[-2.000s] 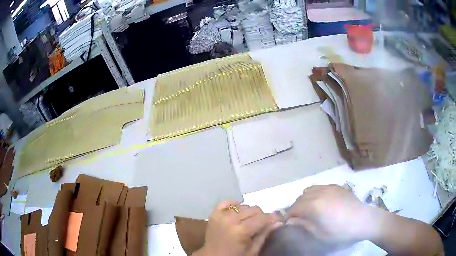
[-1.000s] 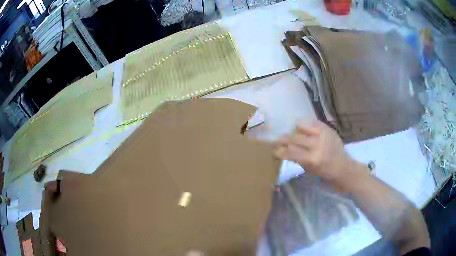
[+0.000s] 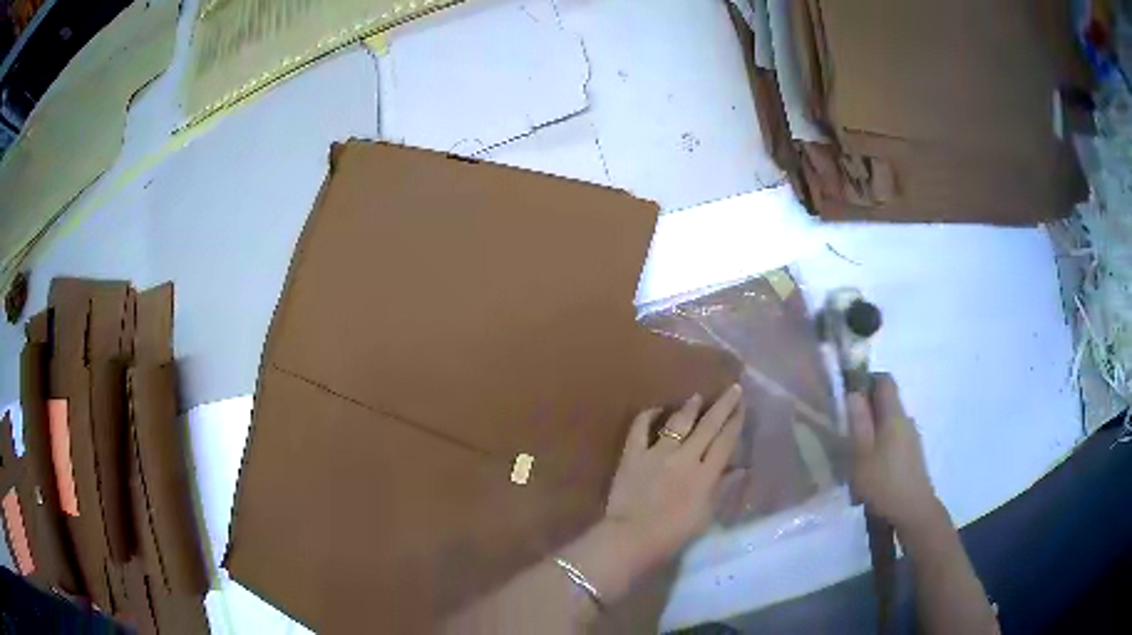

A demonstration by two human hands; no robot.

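A large matte brown leather panel (image 3: 435, 285) lies flat in front of me, with a fold or seam line across it and a small cream-yellow number sticker (image 3: 523, 468). Its right edge overlaps a flat pounding slab (image 3: 782, 409) in shiny clear plastic. My left hand (image 3: 677, 465) lies flat on the panel near that edge, fingers slightly apart, holding nothing. My right hand (image 3: 884, 459) grips the dark handle of a hammer (image 3: 852, 325) just right of the slab. The hammer's pale head with its dark round face is up.
Waiting panels (image 3: 943, 112) are stacked at the upper right, beside whitish shreds (image 3: 1105, 285). Worked panels (image 3: 106, 434) with orange tickets (image 3: 62, 457) lie at left. Yellow panels (image 3: 286, 44), pale grey sheets (image 3: 267, 199) and a reddish-brown lump (image 3: 16, 298) lie further back.
The panel has gone from raised and moving to lying flat, its edge over the slab. My right hand has left its far corner and taken the hammer. My left hand has come into view. The view has tilted down.
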